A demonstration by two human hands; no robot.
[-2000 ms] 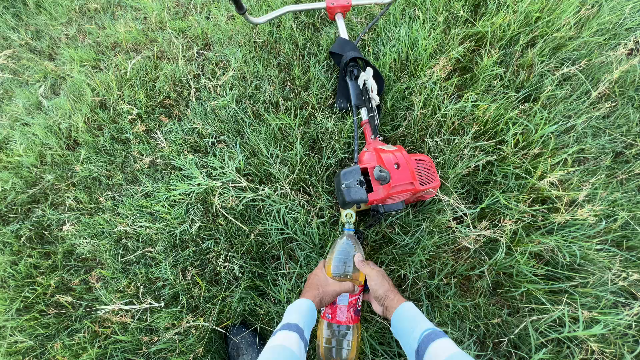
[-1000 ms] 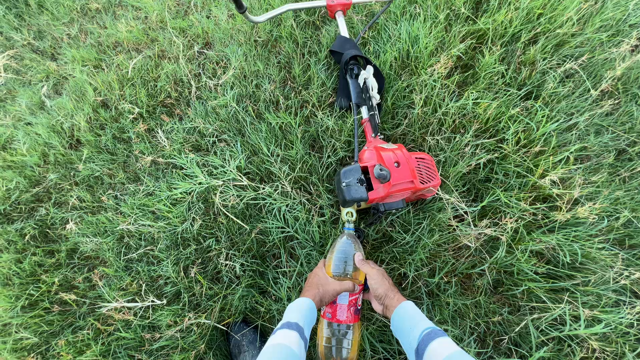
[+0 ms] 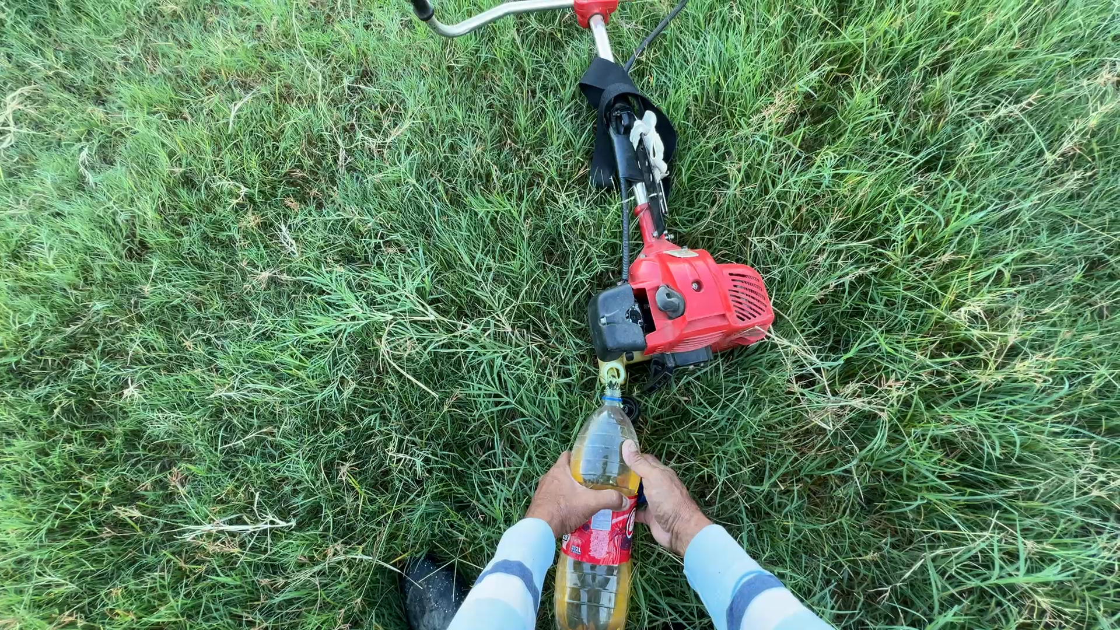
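Observation:
A clear plastic bottle (image 3: 604, 451) with a red label and yellowish liquid lies tilted, its neck pointing away from me. My left hand (image 3: 570, 499) grips it from the left, thumb across the front. From the right, my right hand (image 3: 663, 500) holds the bottle's upper part. The bottle's mouth meets the filler opening (image 3: 612, 372) of a pale yellow fuel tank, under the black air filter cover (image 3: 616, 320) of a brush cutter's red engine (image 3: 700, 302). Whether liquid is flowing is too small to tell.
The brush cutter's shaft (image 3: 601, 39) runs away from me, with a black strap (image 3: 612, 87) and a white cloth or cord (image 3: 648, 140) on it. Its metal handlebar (image 3: 499, 13) crosses the top. A dark boot (image 3: 431, 593) shows at the bottom, on long grass (image 3: 262, 350).

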